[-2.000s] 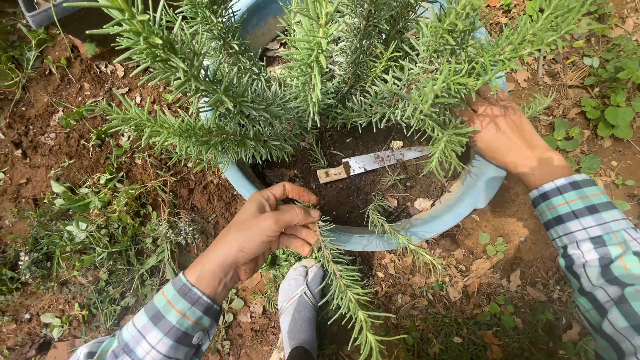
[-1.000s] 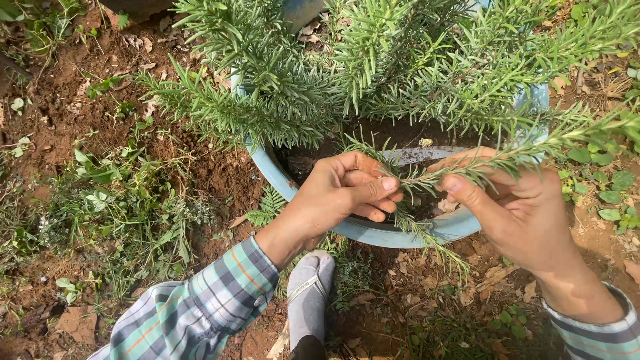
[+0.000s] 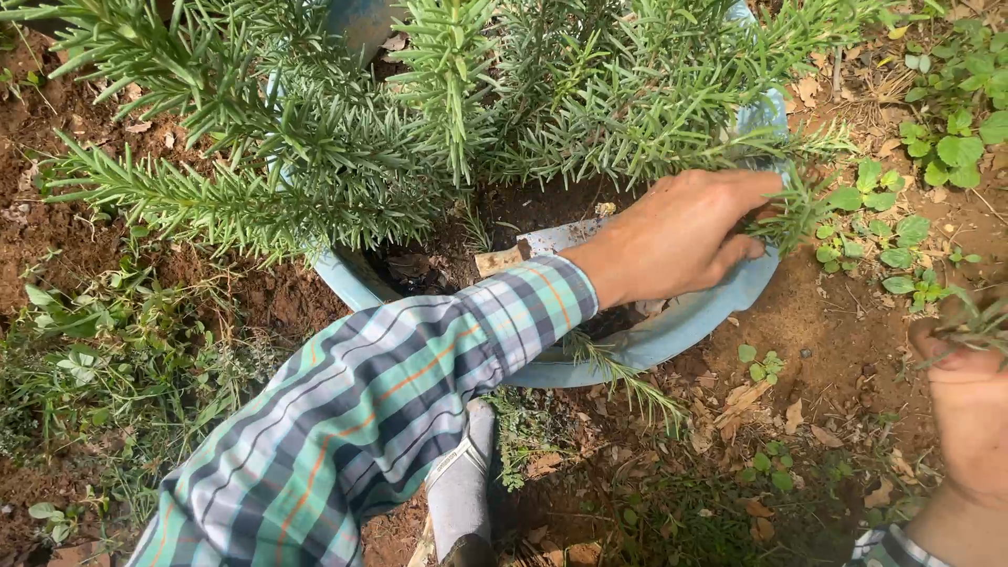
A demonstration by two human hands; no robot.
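Note:
A bushy rosemary plant (image 3: 457,87) grows from a blue pot (image 3: 685,335) of dark soil. My left hand (image 3: 677,228) reaches across the pot to its right rim, fingers curled around a rosemary tip (image 3: 795,209); the fingertips are partly hidden by leaves. At the right edge, my right hand (image 3: 965,378), blurred and partly cut off, holds a rosemary sprig (image 3: 976,323). A knife with a pale handle (image 3: 500,260) lies on the soil, its blade partly behind my left wrist. Another cut-looking sprig (image 3: 630,374) hangs over the pot's front rim.
Below the pot is a foot in a grey sock and sandal (image 3: 465,480). Weeds (image 3: 87,370) grow at left, and small broad-leaved plants (image 3: 957,150) at right. Dry leaves (image 3: 736,405) lie scattered over the reddish soil.
My left hand has moved right, from the front of the pot to its right rim. My right hand has moved away to the right, off the long sprig's earlier place over the pot.

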